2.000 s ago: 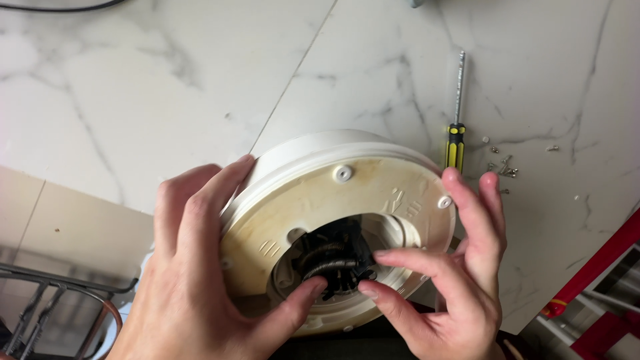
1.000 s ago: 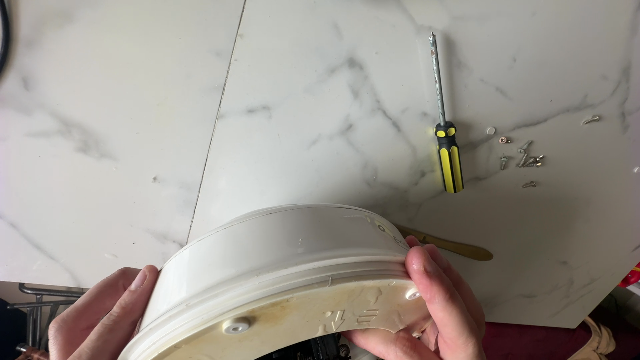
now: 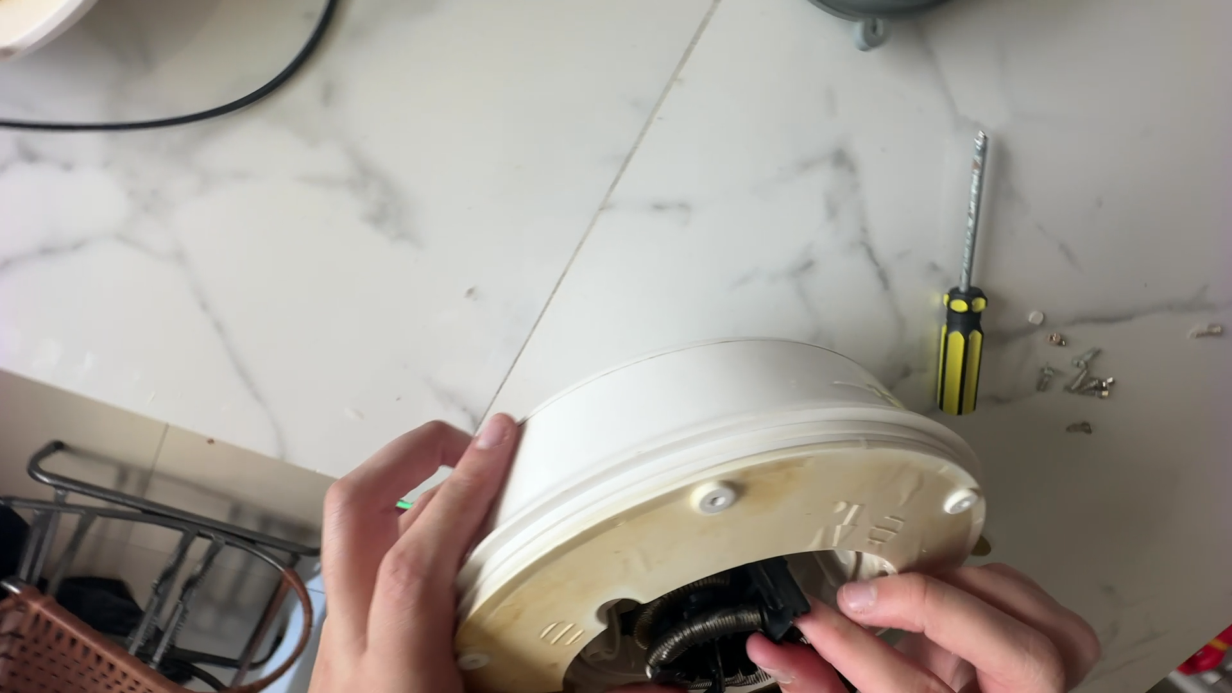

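A round white plastic housing [image 3: 712,395] is tilted at the near edge of the marble-patterned table, its yellowed underside facing me. My left hand [image 3: 414,568] grips its left side, fingers on the outer wall. Through the opening in the underside show a black plastic part [image 3: 778,592] and a coiled metal spring or ribbed hose [image 3: 707,635]. My right hand [image 3: 943,626] has its fingertips at that black part, by the opening's right rim. A yellow and black screwdriver [image 3: 962,356] lies to the right, beside several small loose screws [image 3: 1088,380].
A black cable [image 3: 241,101] curves across the upper left, near a white rounded object [image 3: 34,19]. The edge of a grey object [image 3: 871,10] shows at the top. Below the table's left edge stand a black metal rack [image 3: 173,525] and a brown woven basket [image 3: 77,640].
Since one second ago, my right hand has moved from the housing's right edge to the black part in the opening, and more of the underside shows. The view has shifted.
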